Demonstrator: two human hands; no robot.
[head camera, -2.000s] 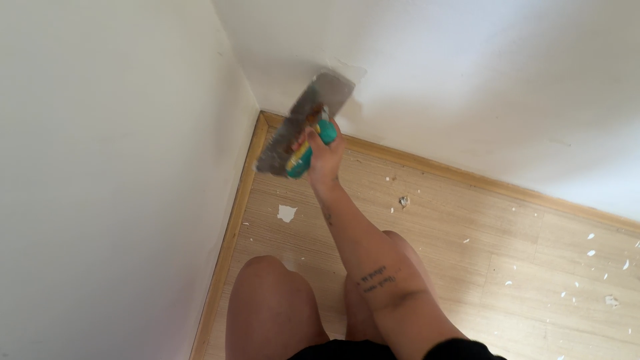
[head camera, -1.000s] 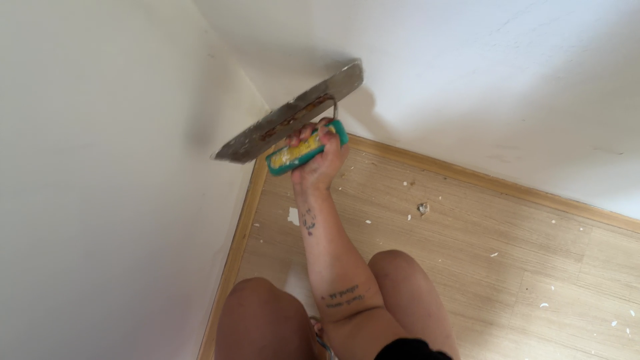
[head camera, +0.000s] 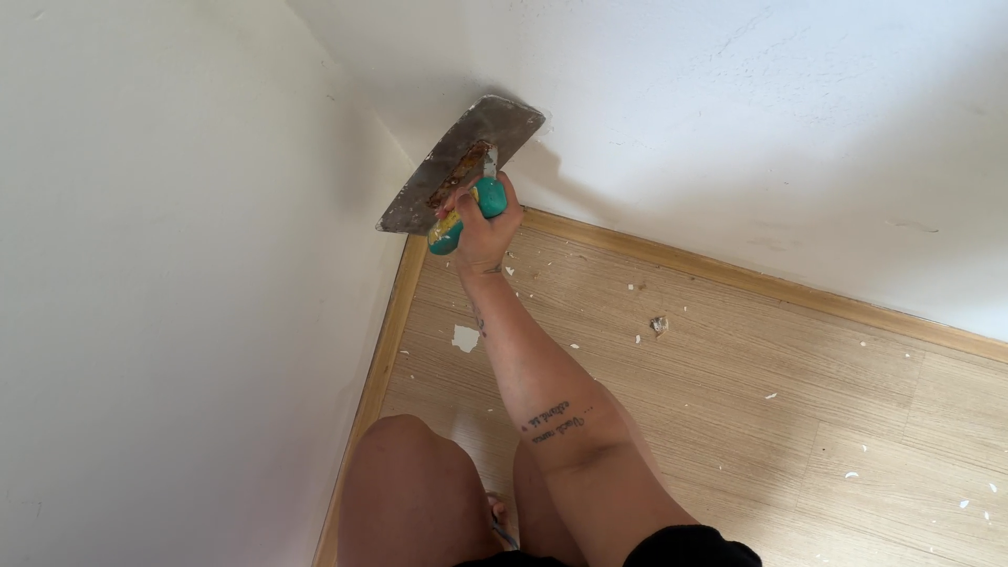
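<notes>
My right hand (head camera: 487, 224) is closed around the green and yellow handle of a steel plastering trowel (head camera: 472, 153). The trowel's broad blade is tilted, with its upper right end at the right wall (head camera: 709, 102) and its lower left end near the corner. Rust and white residue mark the metal around the handle mount. Whether the blade's edge touches the wall along its length is hard to tell. My left hand is out of view.
The left wall (head camera: 157, 276) stands close beside my knees. Wooden baseboards (head camera: 709, 272) edge both walls. White flakes, a larger white chip (head camera: 465, 339) and a small crumpled bit (head camera: 659, 324) lie on the wood-look floor (head camera: 709, 409).
The trowel, still in my right hand, has changed its tilt; its broad face shows more now than one second ago.
</notes>
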